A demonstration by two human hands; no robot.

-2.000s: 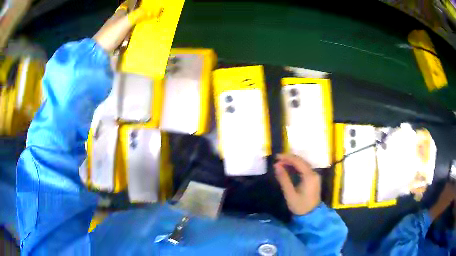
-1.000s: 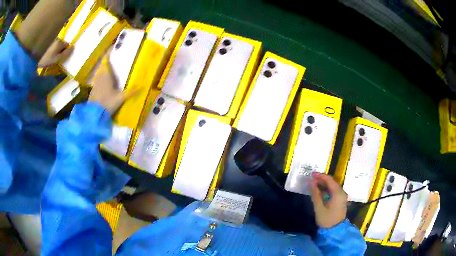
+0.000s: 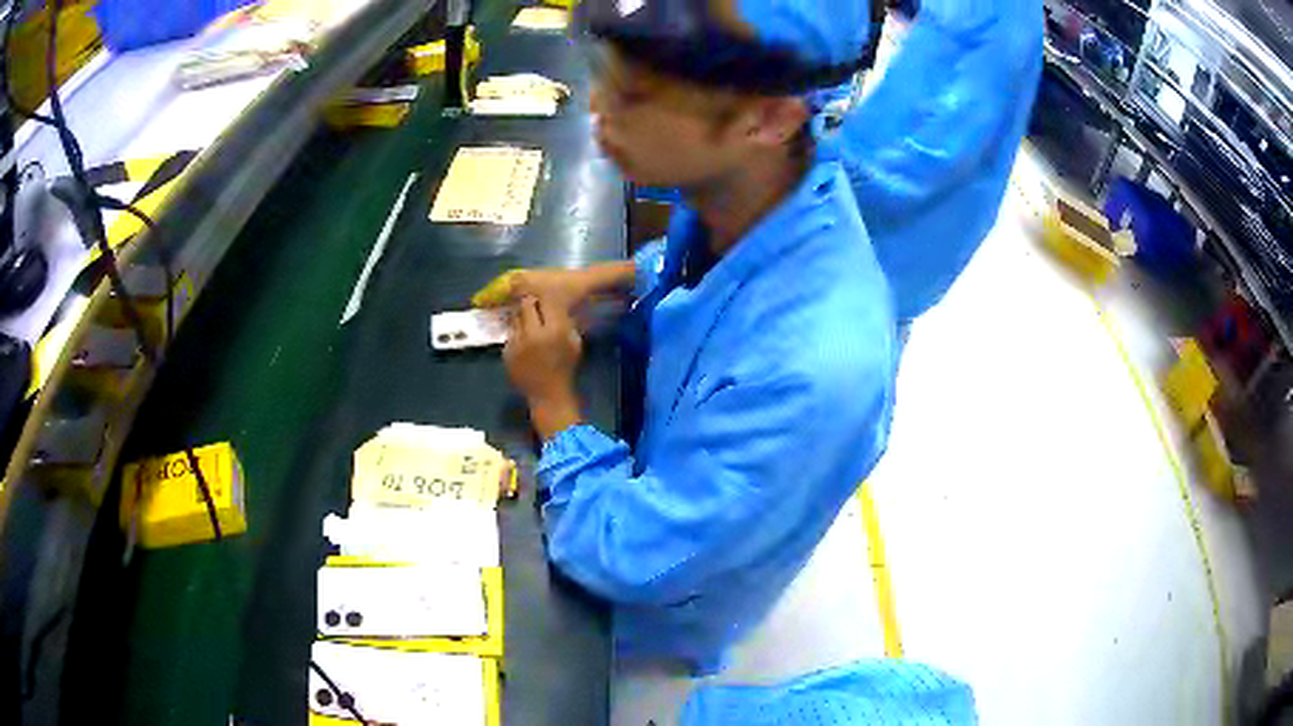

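Note:
Neither of my hands is in view; a piece of blue sleeve or smock shows at the bottom edge. Nearest on the dark bench mat, two phones lie face down in yellow boxes: one phone [image 3: 411,603] with its two camera rings at the left, and another phone [image 3: 426,685] below it, cut off by the lower edge, with a thin black cable over it. Beyond them lie white pieces [image 3: 426,536] and a beige card stack [image 3: 426,472] marked "POP 10".
A neighbouring person in a blue smock [image 3: 752,411] leans over the bench, both hands at a phone [image 3: 468,329]. A beige stack [image 3: 487,185] lies beyond. A yellow box [image 3: 189,494] lies on the green conveyor belt [image 3: 284,341]. A shelf with striped tape runs at left.
The view has swung right, to the neighbouring person and the floor behind. My hands and most of the row of boxed phones have left the picture.

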